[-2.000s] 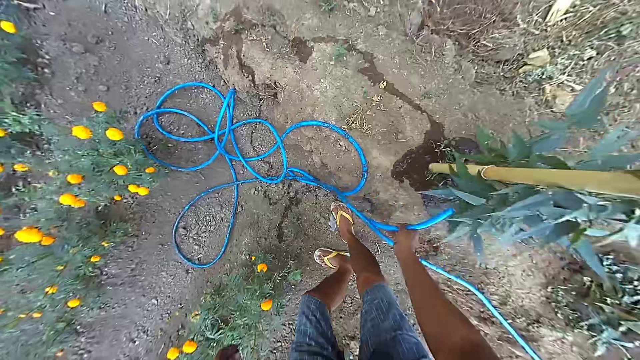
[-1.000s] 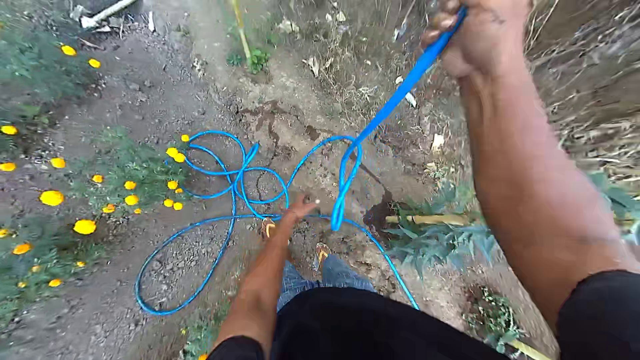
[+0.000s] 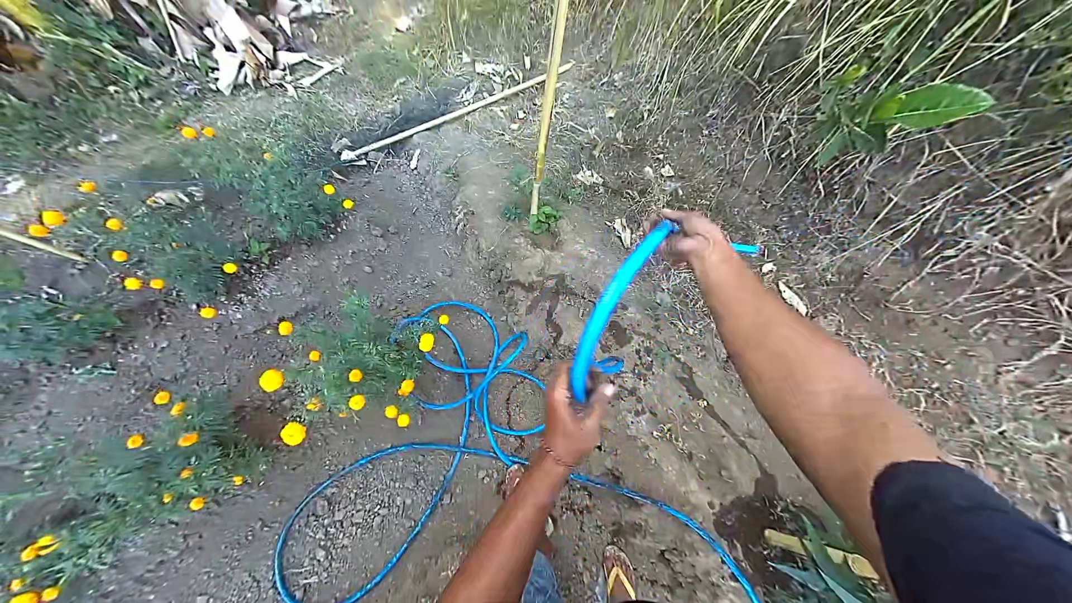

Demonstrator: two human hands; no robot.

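Note:
A blue garden hose arcs between my two hands. Its nearer part is gripped by my left hand, low in the middle of the view. Further up and to the right, my right hand is closed around the hose, and a short blue length sticks out past it to the right. The rest of the hose lies on the soil in tangled loops below and left of my left hand, with one line running off to the lower right. My palms are partly hidden by the fingers and the hose.
Orange marigold plants grow at the left. An upright bamboo pole stands ahead, and another pole lies on the ground. Dry grass covers the bank at right. A cut bamboo piece lies lower right, near my sandalled foot.
My left hand, apart from the hose with spread fingers a second ago, now grips it. The right hand keeps hold of the hose. The view has tilted up towards the bank.

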